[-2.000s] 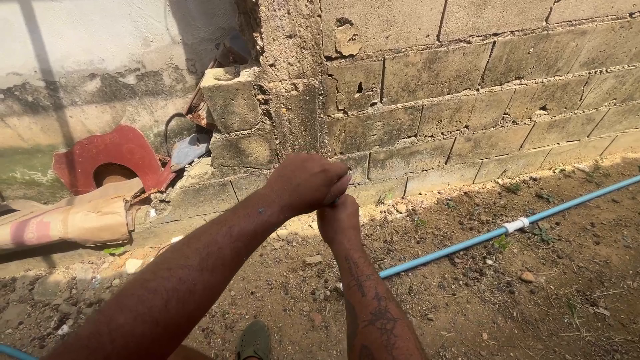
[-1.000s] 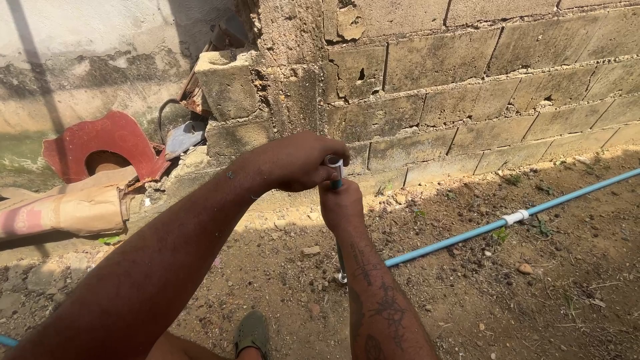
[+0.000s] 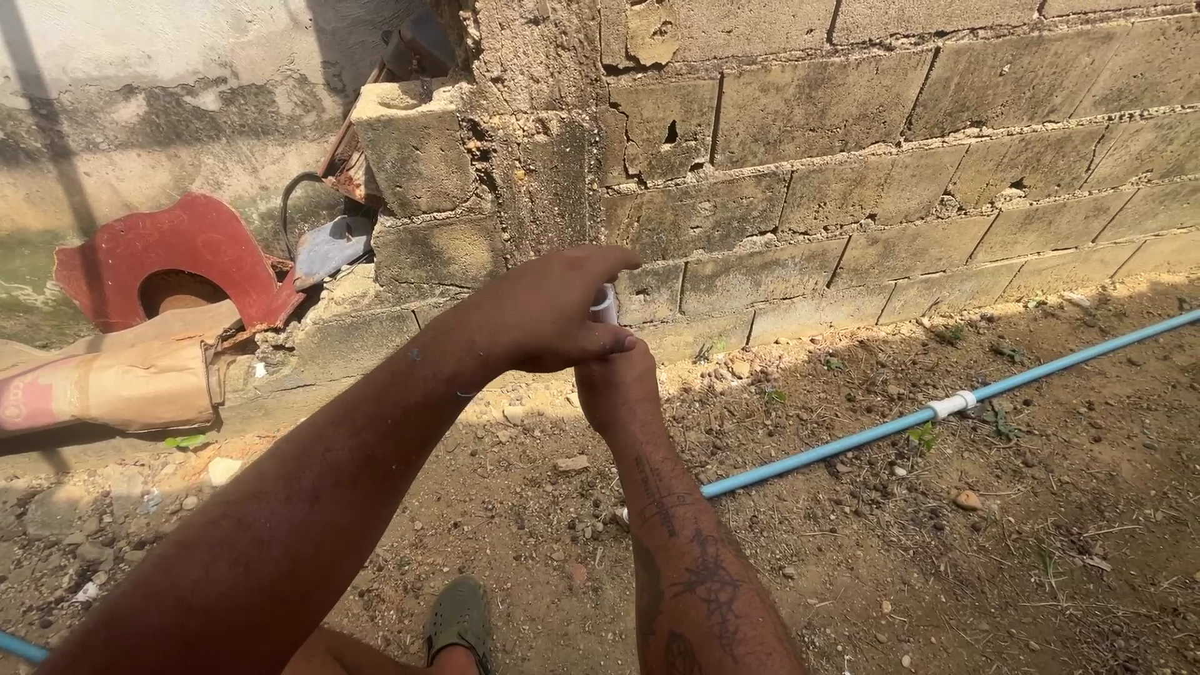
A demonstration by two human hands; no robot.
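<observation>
A short white plastic pipe fitting [image 3: 606, 306] shows between my hands, upright, with its open end up. My left hand [image 3: 553, 309] is over and beside it, index finger stretched to the right and thumb apart, low by the fitting; its other fingers are hidden. Just below, my right hand [image 3: 619, 386] is closed in a fist around the blue pipe under the fitting, though the pipe is hidden by the fist and forearm. A small white end piece [image 3: 622, 515] peeks out on the ground side, left of the right forearm.
A blue pipe [image 3: 825, 450] with a white coupling [image 3: 952, 404] lies on the dirt along a block wall [image 3: 816, 112]. At left are a broken red piece [image 3: 202, 234], a brown paper sack [image 3: 141, 384] and a broken block [image 3: 412, 159]. A clog [image 3: 458, 619] stands below.
Two seconds ago both hands were closed together with no fitting showing. A second ago the white fitting and blue pipe showed between them. Now the left index finger is stretched out.
</observation>
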